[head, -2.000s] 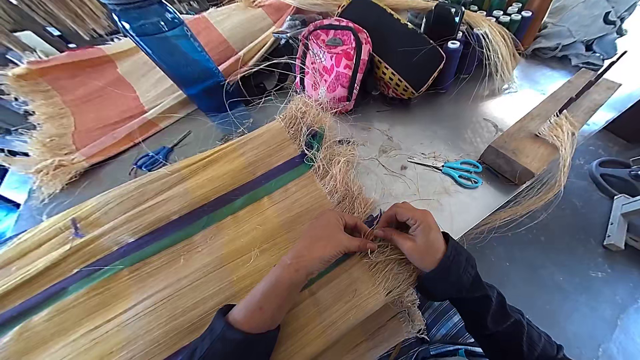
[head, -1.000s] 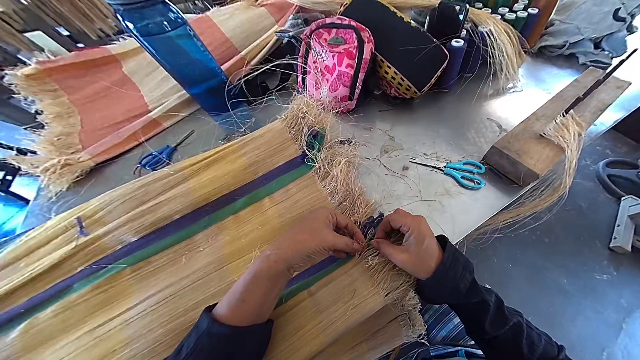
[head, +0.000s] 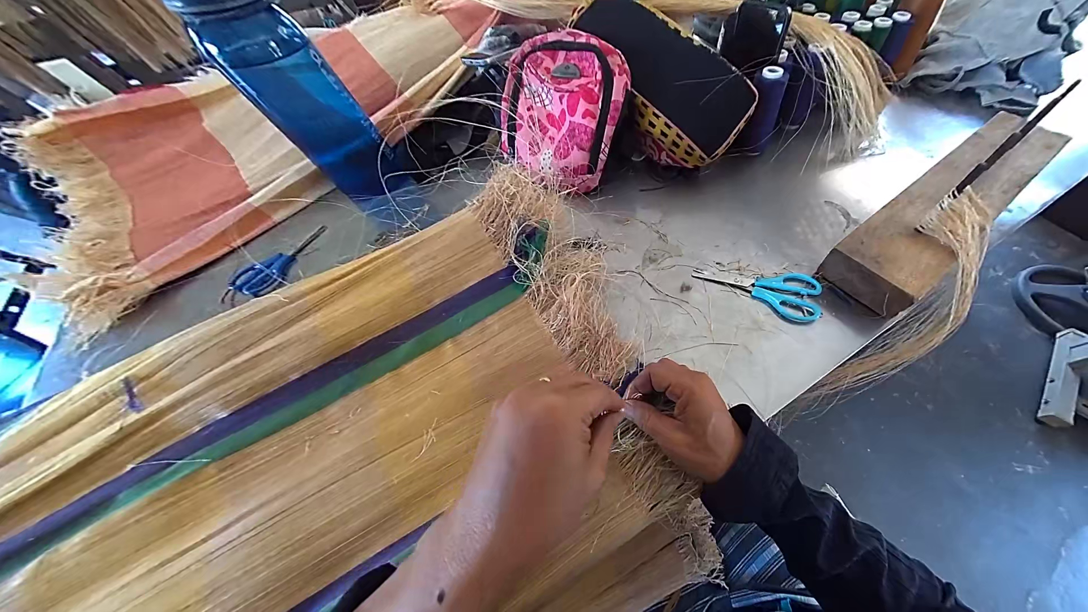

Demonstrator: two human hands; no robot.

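A woven natural-fiber cloth (head: pixel 365 399), yellow and tan with purple and green stripes, lies across the table. Along its right end runs a knotted fringe (head: pixel 586 314), with a green and purple tuft (head: pixel 530 246) near the top. My left hand (head: pixel 552 433) reaches over the cloth and pinches fine fringe threads at the edge, beside a purple bit. Opposite it, my right hand (head: pixel 684 418) holds the same threads between thumb and fingers. Both sets of fingertips nearly touch; the threads themselves are mostly hidden. Turquoise-handled scissors (head: pixel 769 293) lie on the table to the upper right.
Dark blue scissors (head: pixel 268 270) and an orange-and-cream fringed cloth (head: pixel 170 183) lie at the left. Behind stand a blue water bottle (head: pixel 293 102), a pink pouch (head: pixel 565 110), a black case (head: pixel 671 76) and thread spools (head: pixel 767 106). A wooden block (head: pixel 901 229) with loose fibers (head: pixel 960 255) sits right.
My left hand has shifted slightly and now covers more of the lower stripe. Both hands stay at the same part of the fringe, with their fingertips closer together than a second ago.
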